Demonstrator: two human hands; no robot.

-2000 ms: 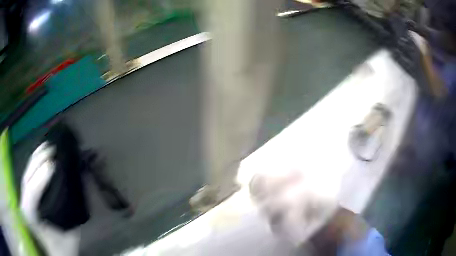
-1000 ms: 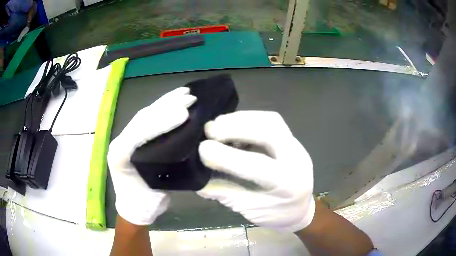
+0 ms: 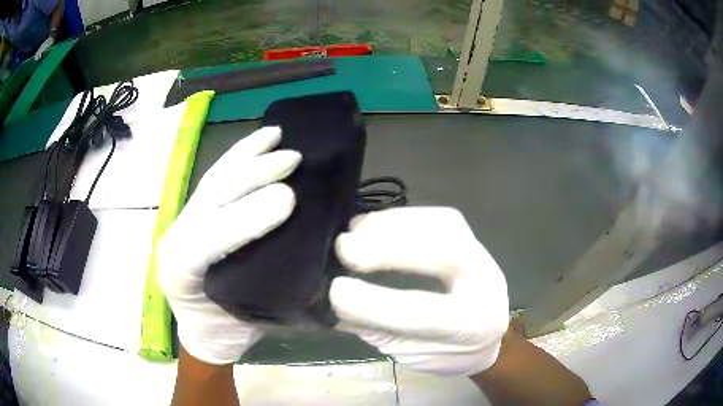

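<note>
A black power adapter (image 3: 313,182) is held up over the belt, its broad face turned toward me. My left hand (image 3: 226,246), in a white glove, grips its left side, with fingers across the face. My right hand (image 3: 424,285), also gloved in white, holds its lower right edge between thumb and fingers. A black coiled cord (image 3: 384,193) shows just behind the adapter on the right. The right hand hides part of the adapter's lower edge and cord.
Several black adapters (image 3: 55,246) with coiled cords lie on white sheets (image 3: 119,246) at the left. A lime-green strip (image 3: 168,238) lies beside them. A post (image 3: 473,55) stands on the belt's far edge. A person (image 3: 30,28) is at the far upper left.
Since one second ago the adapter has been turned so its broad face shows instead of its end face. The coiled cord has come into view. Both hands still hold the adapter.
</note>
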